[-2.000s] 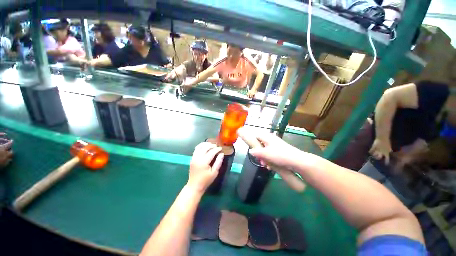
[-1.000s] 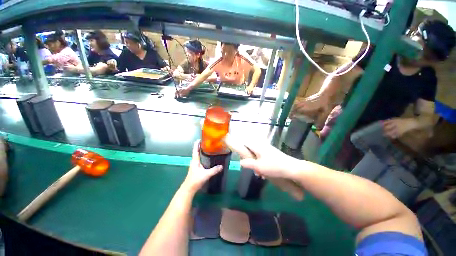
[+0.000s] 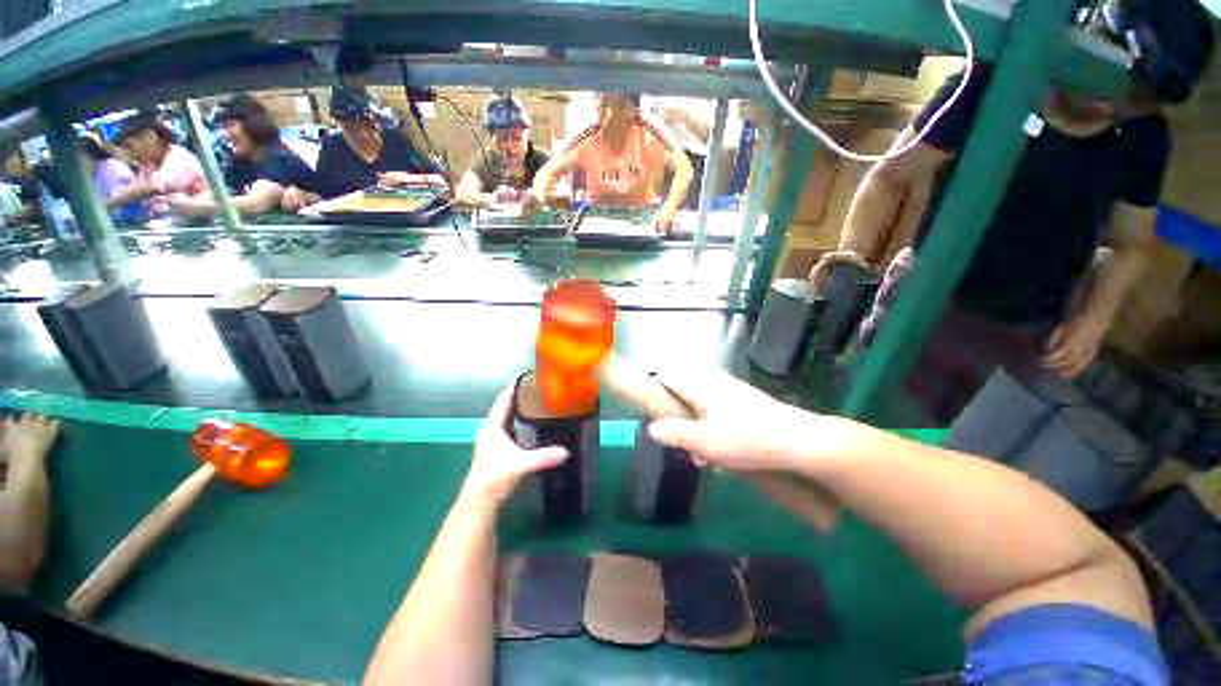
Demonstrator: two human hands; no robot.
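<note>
A dark housing [image 3: 557, 472] stands upright on the green bench. My left hand [image 3: 506, 462] is around its upper left side, thumb across the front. My right hand [image 3: 710, 426] grips the pale wooden handle of a mallet whose orange-red head [image 3: 576, 346] is at the housing's top, covering most of it. Whether it touches cannot be told. A second dark housing [image 3: 667, 480] stands just right, partly behind my right hand. A row of flat rounded pads, black and brown [image 3: 625, 599], lies overlapping at the near bench edge.
A second mallet [image 3: 238, 456] lies at left by another person's hand [image 3: 24, 449]. Pairs of grey housings [image 3: 317, 345] stand on the shiny belt [image 3: 442, 342]. A green post [image 3: 937, 255] slants at right, with a person in black behind it. Workers with trays sit across the line.
My left hand has moved from the housing's top to its side. The mallet head has shifted left and stays over the top. Two housings now stand on the belt at right.
</note>
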